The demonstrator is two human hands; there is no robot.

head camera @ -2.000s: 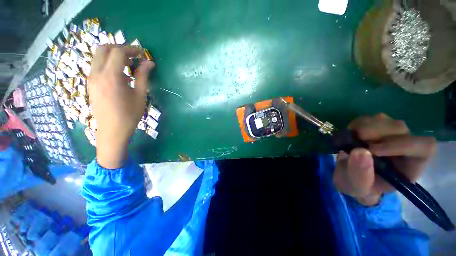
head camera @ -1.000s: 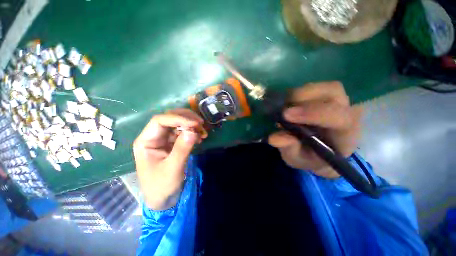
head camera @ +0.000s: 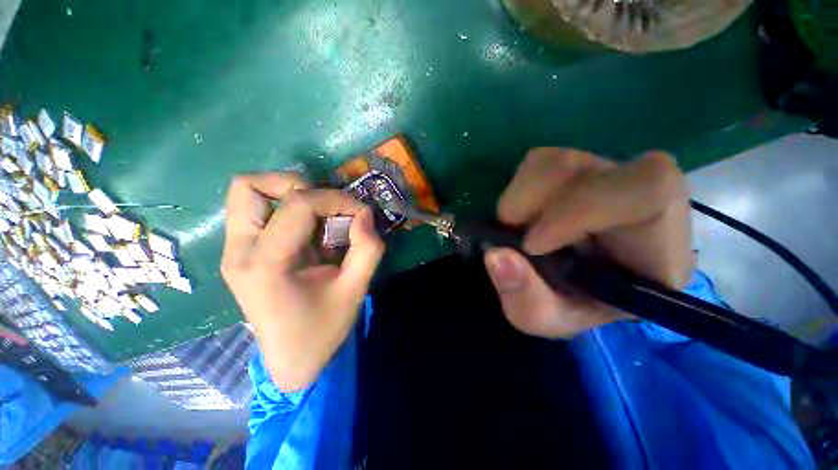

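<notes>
The orange fixture sits on the green mat, turned at an angle. The dark watch housing lies in it, partly covered by my left fingers. My left hand holds a small silver-white battery at the housing's lower left edge. My right hand grips the black soldering iron. The iron's metal shaft reaches over the housing. Whether its tip touches the board I cannot tell. Battery leads are too fine to make out.
A battery pile lies on the left, with thin solder wire standing out from it. Trays are below the mat's edge. The round tip cleaner is at the top right. A black cable runs at the right.
My left hand went from the pile to the fixture, now with a battery showing in its fingers. The iron's tip has come down over the housing. The fixture is turned more, and the view has shifted.
</notes>
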